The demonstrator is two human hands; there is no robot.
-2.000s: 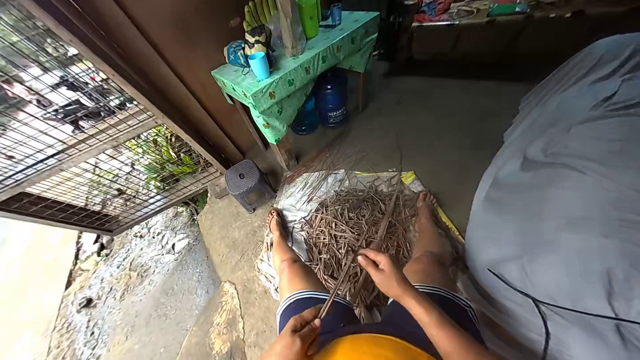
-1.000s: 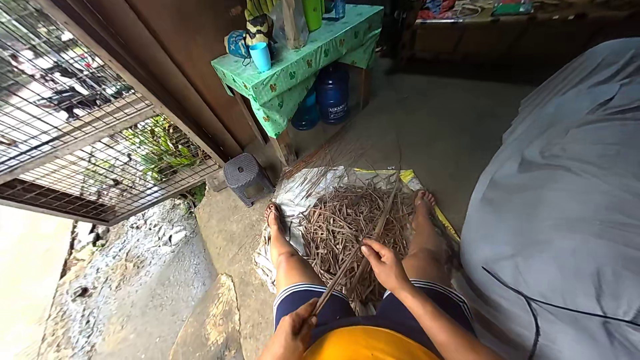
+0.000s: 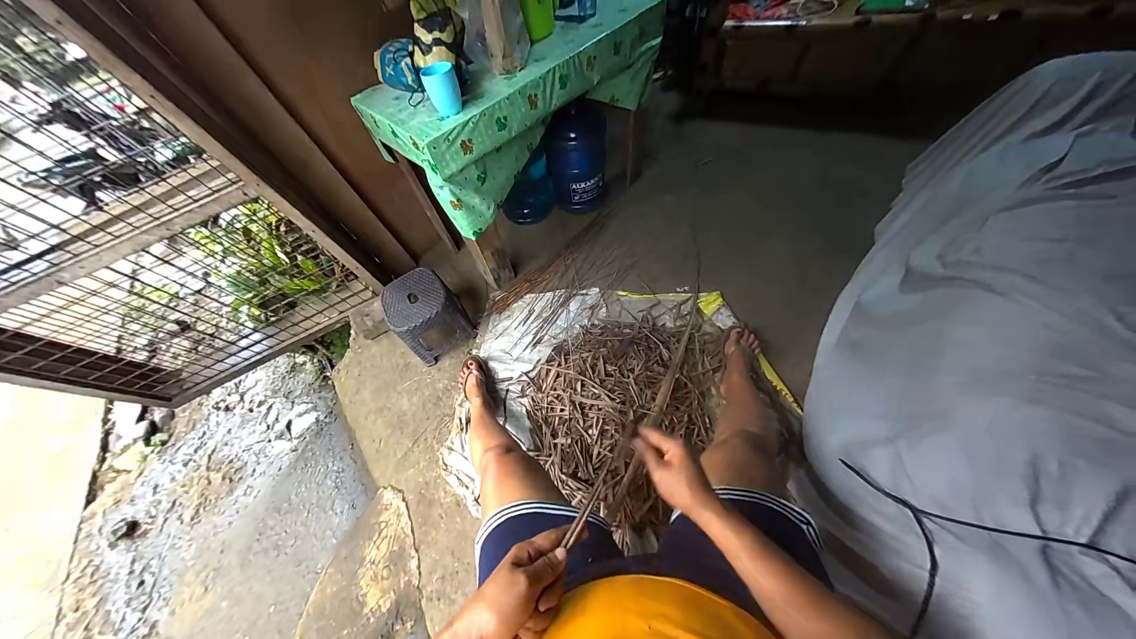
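Low in the view, my left hand (image 3: pixel 530 572) is closed around the lower end of a long, dry brown leaf strip (image 3: pixel 586 515). My right hand (image 3: pixel 670 466) is to the right and higher, its fingers on a dry strip (image 3: pixel 670 377) that slants up and away over the pile. Whether both hands hold the same strip, I cannot tell. Between my legs lies a heap of short dry leaf pieces (image 3: pixel 586 399) on a white woven sack (image 3: pixel 524 333) with yellow edging. Thin brown sticks (image 3: pixel 568 275) fan out at the far left of the heap.
A dark woven-pattern plastic stool (image 3: pixel 426 311) stands beyond my left foot. Farther off is a table with a green cloth (image 3: pixel 497 124), a blue cup (image 3: pixel 441 89) on it and blue water jugs (image 3: pixel 575 160) below. A grey cover (image 3: pixel 985 293) bulges at right; a mesh gate (image 3: pixel 177 231) is at left.
My right hand stays over the near part of the heap, with its fingers shifted slightly along the strip. My left hand remains low and closed on its strip.
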